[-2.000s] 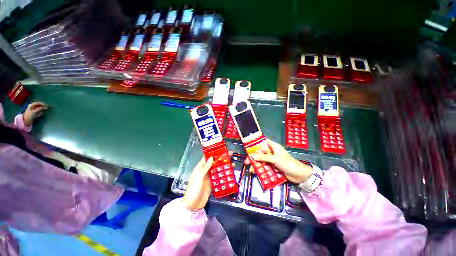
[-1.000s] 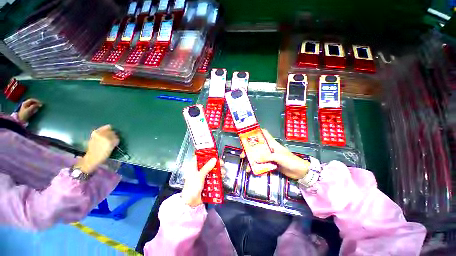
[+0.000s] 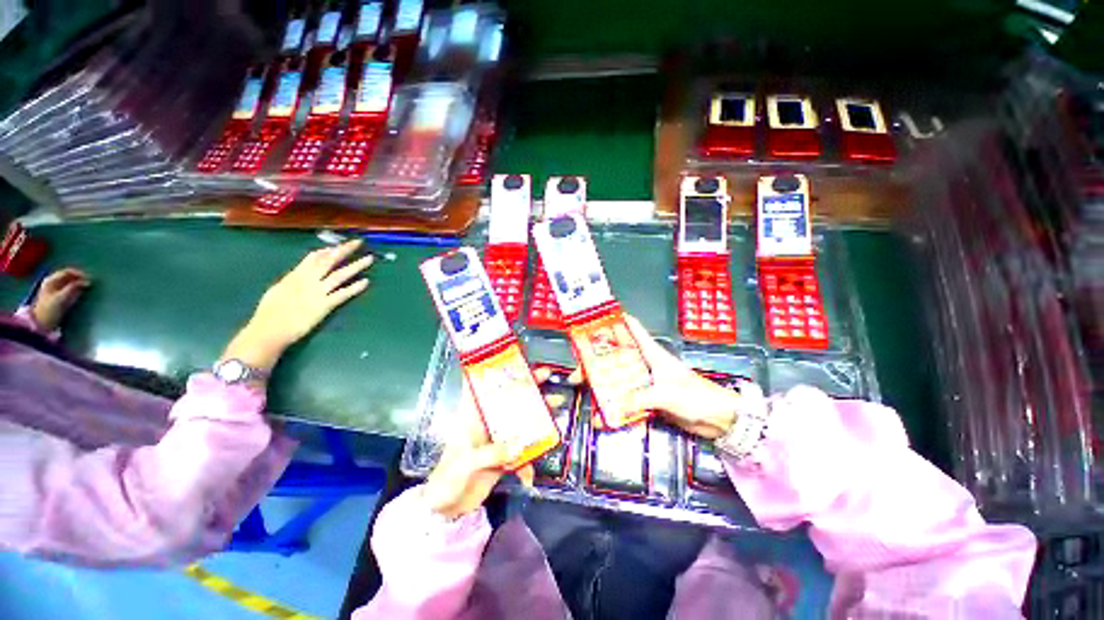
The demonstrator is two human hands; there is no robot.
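Note:
My left hand (image 3: pixel 466 470) holds an open flip phone (image 3: pixel 467 305) with a lit screen; its keypad half glows orange. My right hand (image 3: pixel 660 390) holds a second open flip phone (image 3: pixel 571 269), also lit and orange on its lower half. Both are above a clear blister tray (image 3: pixel 418 451). In the tray's back row lie open phones: two behind the held ones, a dark-screened phone (image 3: pixel 705 273) and a lit phone (image 3: pixel 787 273). Dark-centred, red-edged phones (image 3: pixel 620 460) lie in the near row, partly hidden by my hands.
Another person's hand (image 3: pixel 297 303) rests on the green bench at left. Stacked trays with open phones (image 3: pixel 345 109) stand at back left on a brown board. Small closed phones (image 3: pixel 793 127) lie at back right. Tall stacked trays (image 3: pixel 1005 303) stand at right; more stand far left.
The keypad half in my left hand has turned from red to glowing orange, and its screen shows blue areas. The other person's hand has moved right and back, with fingers spread, near the blue pen.

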